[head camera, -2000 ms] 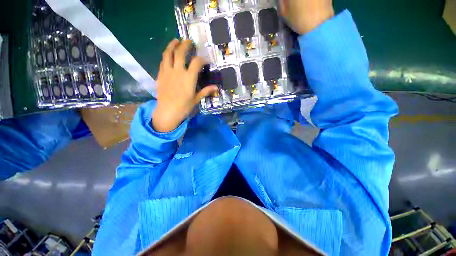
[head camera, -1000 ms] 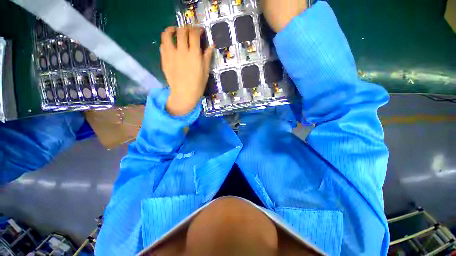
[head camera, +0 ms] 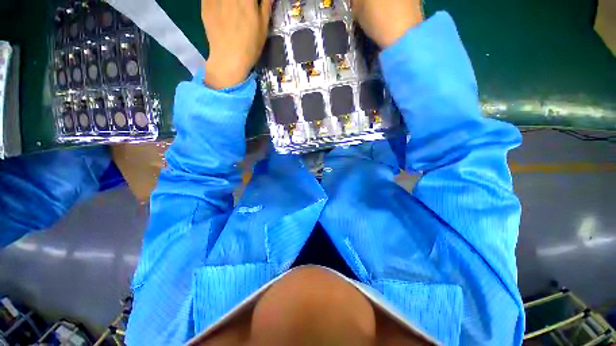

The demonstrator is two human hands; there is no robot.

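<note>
A clear blister tray (head camera: 317, 144) of dark rounded-square modules (head camera: 304, 46) with gold-orange flex tabs lies in front of me at the bench edge. The modules in view show plain black faces. My left hand (head camera: 233, 34) is at the tray's upper left, its fingers cut off by the top edge. My right hand (head camera: 388, 17) is at the upper right, its fingers also out of the picture. What either hand holds cannot be seen. A pale release liner strip (head camera: 162, 30) runs from the top edge down to behind my left wrist.
A second clear tray (head camera: 101, 138) at left holds modules with pale circles. Pale stacked sheets (head camera: 9, 101) lie at the far left. Another person's blue sleeve (head camera: 54, 192) and brown cardboard (head camera: 138, 169) are below the bench edge. Cardboard (head camera: 608, 23) shows at upper right.
My left hand has moved up from the tray's left side to its top left. My right hand first shifted left, then stayed about there. The strip's visible part has shifted and shortened.
</note>
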